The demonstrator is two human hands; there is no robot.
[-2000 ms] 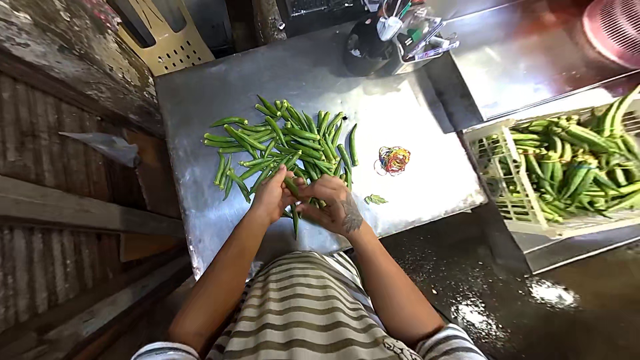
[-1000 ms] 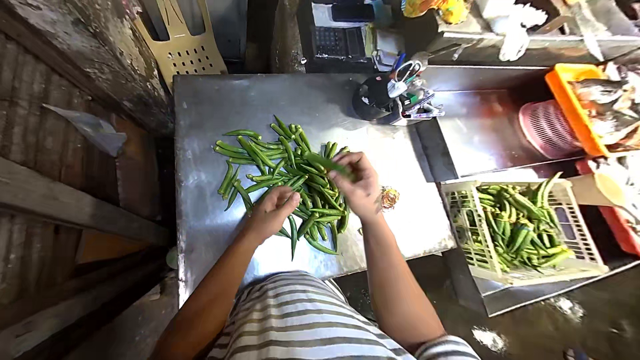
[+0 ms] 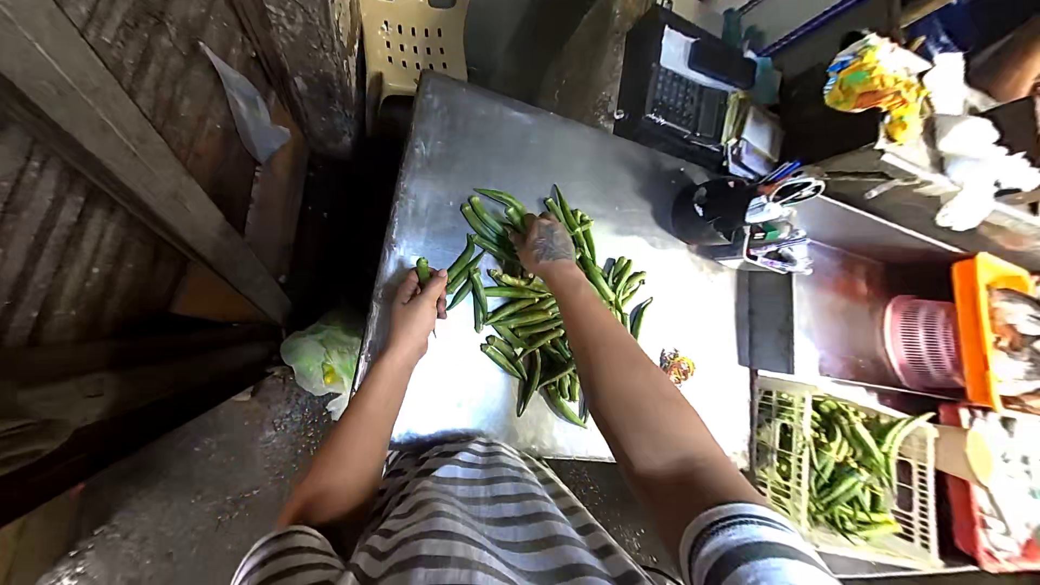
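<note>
A loose pile of green okra pods (image 3: 528, 313) lies on the metal tabletop (image 3: 504, 130). My left hand (image 3: 418, 305) is closed around an okra pod (image 3: 422, 270) near the table's left edge, its end showing above the fingers. Over the upper part of the pile, my right hand (image 3: 546, 242) reaches down with its fingers among the pods; whether it grips one is hidden. A small heap of coloured rubber bands (image 3: 676, 367) lies right of the pile.
A black holder (image 3: 711, 211) with scissors and pens stands at the table's right edge. Beyond it are a cash register (image 3: 691, 101), a pink basket (image 3: 925, 341) and an orange tray (image 3: 975, 325). A cream crate (image 3: 792, 455) of green pods sits lower right; a beige plastic chair (image 3: 414, 45) stands behind.
My left hand has moved left, away from the pile, with a pod in it. My right hand has gone from above the pile's right side to its upper part. The view has turned.
</note>
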